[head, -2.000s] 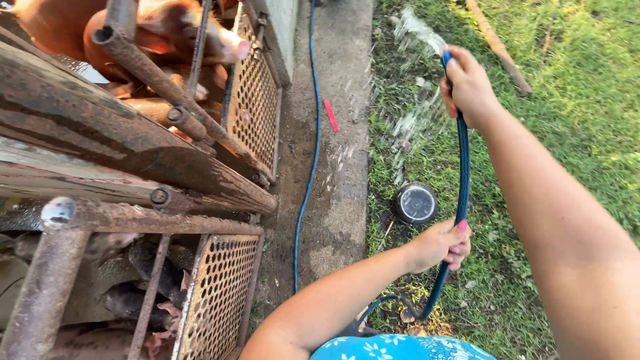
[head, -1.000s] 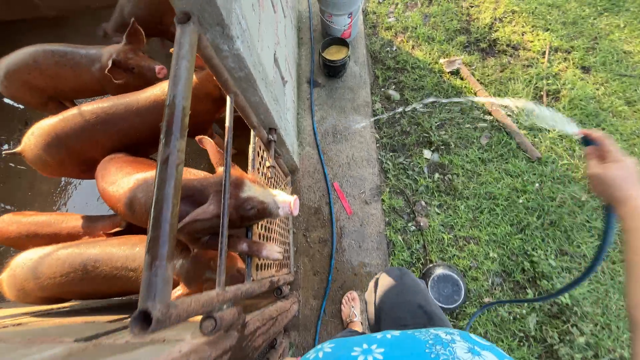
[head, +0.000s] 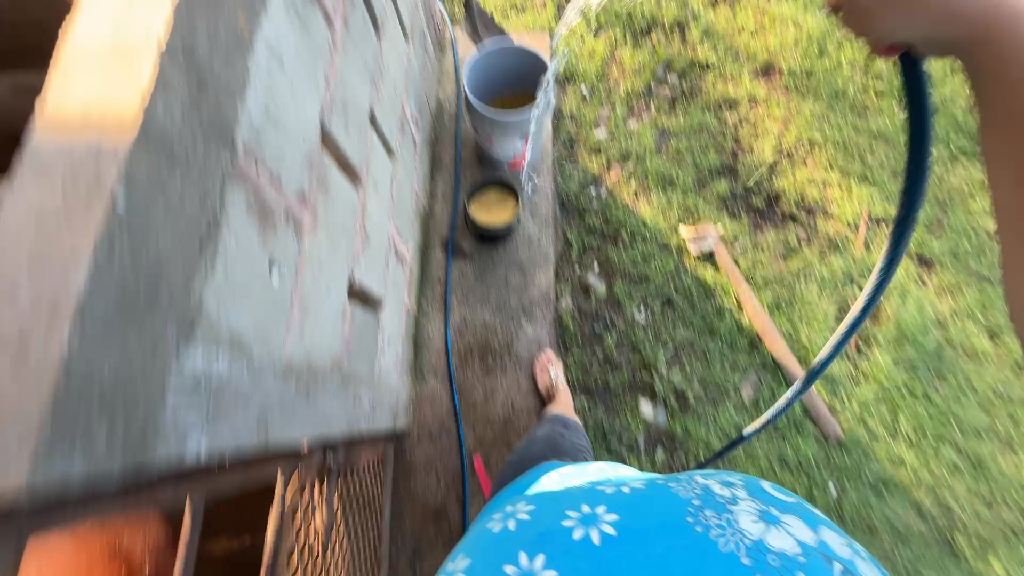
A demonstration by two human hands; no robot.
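Observation:
My right hand (head: 904, 28), blurred and partly cut off at the top right edge, is closed around a dark blue hose (head: 904, 200). The hose hangs down from it and curves over the grass toward my body. A stream of water (head: 544, 96) crosses the top of the view and falls by a light grey bucket (head: 504, 104), which holds something yellowish. Just below that bucket is a small black container (head: 493, 208) with yellow contents. My left hand is out of the picture.
A concrete block wall (head: 320, 224) rises at left, with a rusty metal grate (head: 336, 512) below it. A thin blue hose (head: 453, 336) runs along the concrete walkway (head: 504, 296). On the grass (head: 680, 384) lies a wooden-handled tool (head: 760, 320). A red strip (head: 481, 476) lies near my foot (head: 550, 376).
The view has moved forward along the walkway, past most of the pen. My left hand, on the hose two seconds ago, is now out of view. Water now falls beside the grey bucket.

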